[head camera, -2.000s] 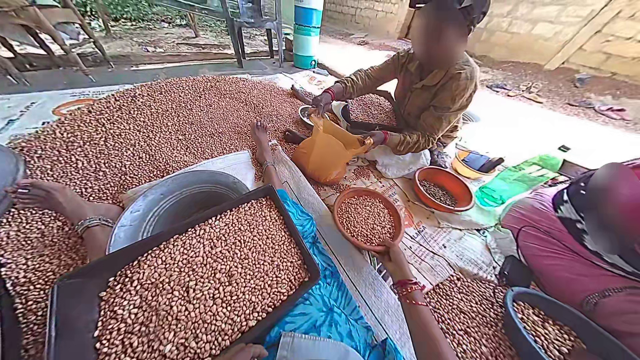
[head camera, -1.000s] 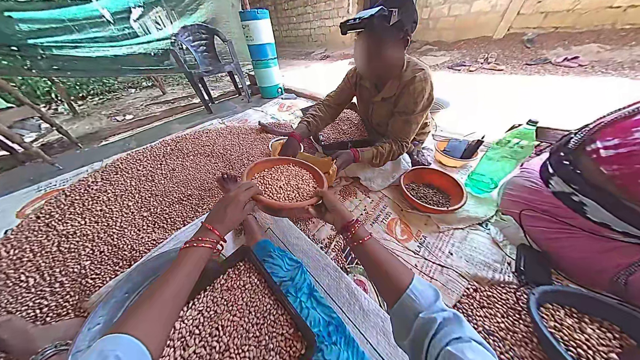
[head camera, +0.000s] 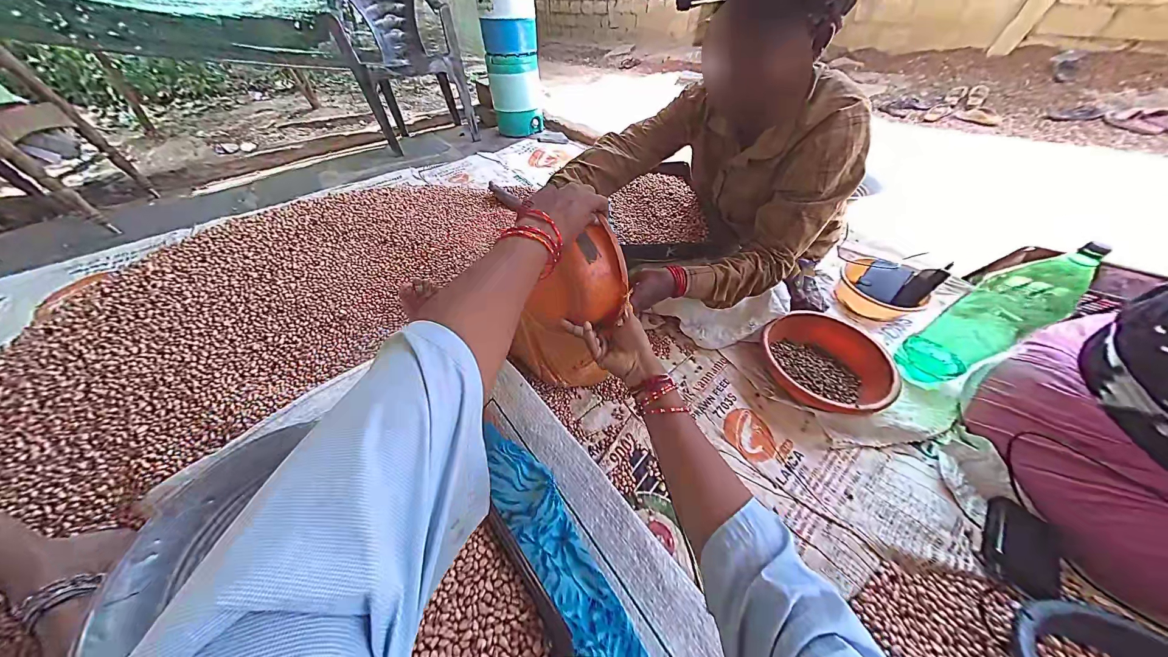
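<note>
An orange plastic bowl (head camera: 584, 274) is tipped on its side over an orange-yellow plastic bag (head camera: 552, 351), its inside hidden from me. My left hand (head camera: 570, 212) grips the bowl's upper edge, and my right hand (head camera: 619, 345) supports it at the lower edge. A person in a brown shirt (head camera: 785, 182) sits opposite, with one hand beside the bowl's right edge; the bag's mouth is hidden. Under my left sleeve, a dark tray of shelled peanuts (head camera: 484, 593) shows in part, beside a metal basin (head camera: 173, 557).
A large heap of peanuts (head camera: 228, 310) spreads at left. Right of the bag are an orange bowl of darker nuts (head camera: 826, 365), a yellow bowl (head camera: 878, 290) and a green plastic bottle (head camera: 995, 315). Another person in pink (head camera: 1049, 401) sits at right. A plastic chair (head camera: 401, 64) stands behind.
The bowl, held level and full of peanuts one second ago, is now tipped over the bag. Two seconds ago only my right hand held it, farther right.
</note>
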